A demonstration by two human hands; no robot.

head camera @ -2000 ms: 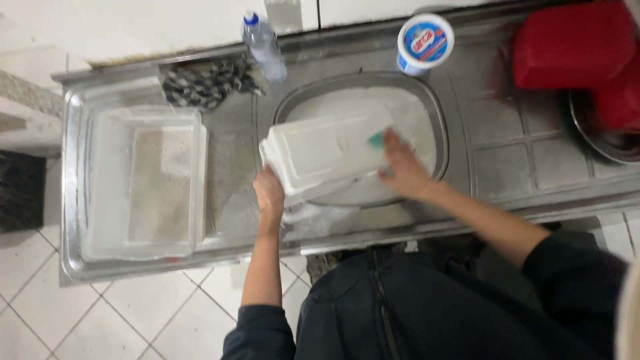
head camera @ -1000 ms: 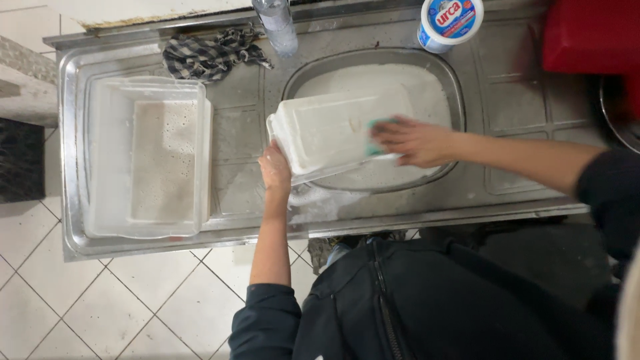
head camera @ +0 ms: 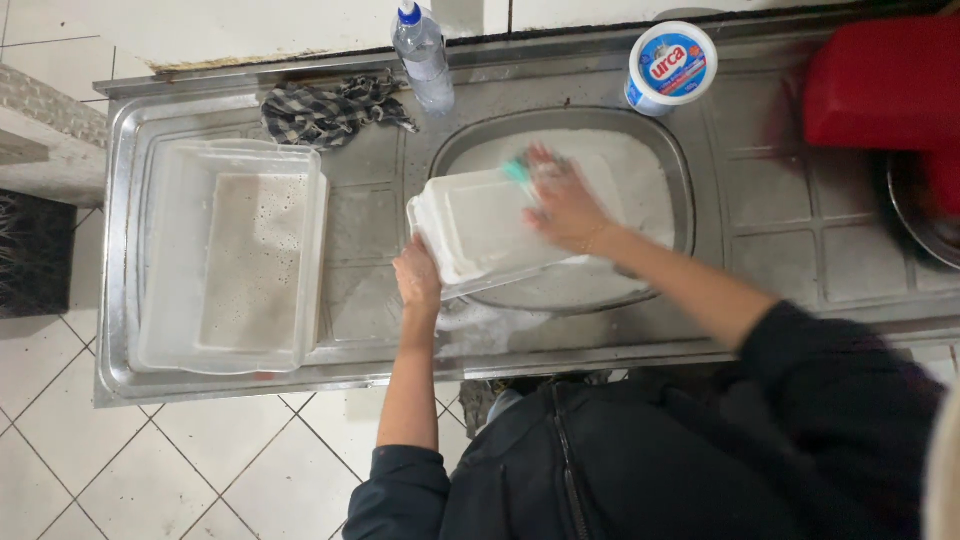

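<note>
My left hand (head camera: 418,276) grips the near left corner of a whitish translucent plastic container (head camera: 487,217), which lies tilted over an oval sink basin (head camera: 679,187) full of whitish suds. My right hand (head camera: 564,199), blurred, presses a green sponge (head camera: 516,171) on the container's flat face, near its far edge. Foam clings along the container's left end. To the left, a larger clear plastic bin (head camera: 311,255) stands on the steel counter with cloudy, bubbly water in it.
Along the back of the steel counter (head camera: 364,225) are a checkered cloth (head camera: 322,112), a plastic bottle with a blue cap (head camera: 425,67) and a white Urca tub (head camera: 673,67). At the right stand a red plastic container (head camera: 885,82) and a round metal vessel (head camera: 930,217).
My right hand and the sponge have moved toward the far edge of the container. My left hand has stayed at the container's left end. The view has shifted a little.
</note>
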